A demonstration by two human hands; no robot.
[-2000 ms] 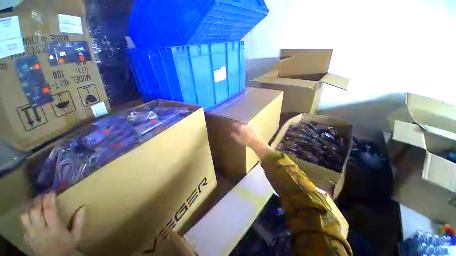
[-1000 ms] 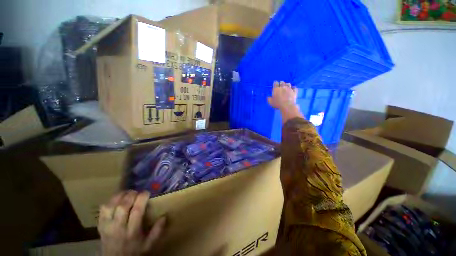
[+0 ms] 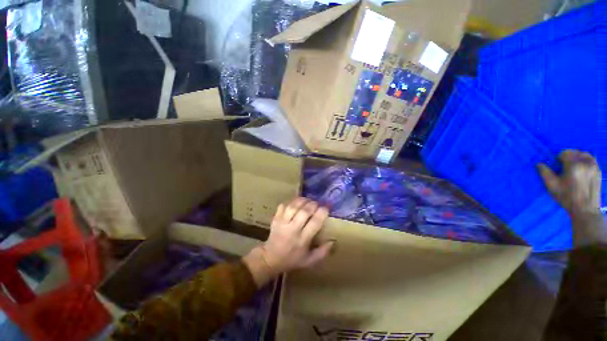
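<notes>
A large brown carton (image 3: 412,280) with black print stands in front of me, filled with purple-blue bagged goods (image 3: 399,200). My left hand (image 3: 298,233) rests on its near upper edge, fingers over the rim near the left corner. My right hand (image 3: 578,183) is at the right, against the side of the blue plastic crates (image 3: 486,153), fingers spread; whether it grips them cannot be told. One blue crate sits tilted on another.
A printed carton (image 3: 373,80) stands behind the filled one. Another carton (image 3: 166,166) is at the left, with an open carton of purple bagged goods (image 3: 180,266) before it. A red stool (image 3: 53,266) is at the lower left. Film-wrapped stacks (image 3: 46,73) stand behind.
The view has swung left, bringing the red stool and left cartons into sight. My right hand has gone from the smaller carton to the blue crates. My left hand stays on the carton edge.
</notes>
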